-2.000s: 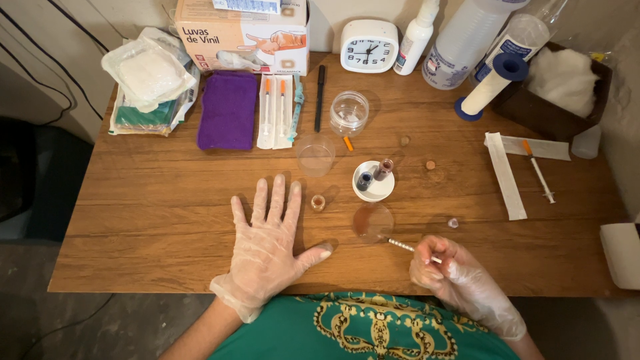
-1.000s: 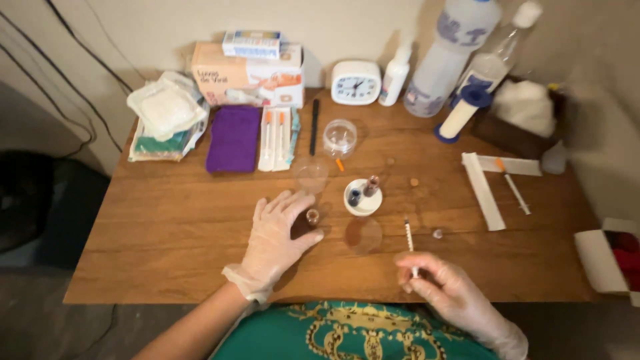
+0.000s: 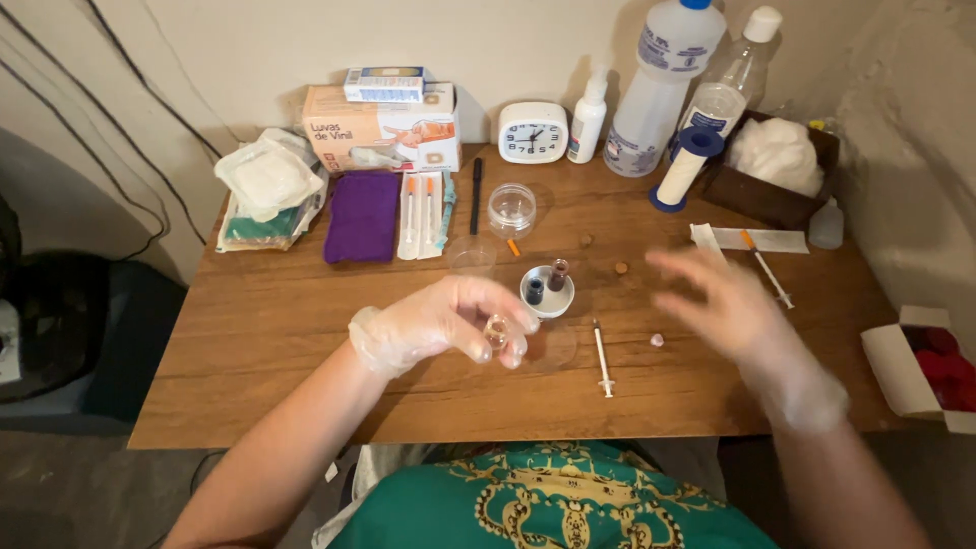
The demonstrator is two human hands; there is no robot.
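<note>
My left hand point(image 3: 450, 324), in a clear vinyl glove, holds a small glass vial point(image 3: 496, 331) between thumb and fingers above the wooden table. My gloved right hand point(image 3: 713, 305) is blurred, fingers apart, with nothing seen in it, over the right part of the table. An uncapped syringe point(image 3: 603, 358) lies between my hands. Left of it is a clear round dish point(image 3: 555, 348) with a reddish-brown tint. A white lid point(image 3: 547, 309) holds a dark blue vial point(image 3: 535, 290) and a reddish-brown vial point(image 3: 559, 275). A small stopper point(image 3: 656, 340) lies below my right hand.
Along the back stand a glove box point(image 3: 381, 130), a white clock point(image 3: 532, 133) and several bottles. Packaged syringes point(image 3: 419, 215), a purple cloth point(image 3: 361, 216), a black pen point(image 3: 476, 197) and a clear jar point(image 3: 512, 210) lie nearer. At right are a capped syringe point(image 3: 766, 268) and an open box point(image 3: 900, 366).
My right hand has let go of the syringe, which now lies on the table, and has moved right and away from me. My left hand has picked up the small vial from the table.
</note>
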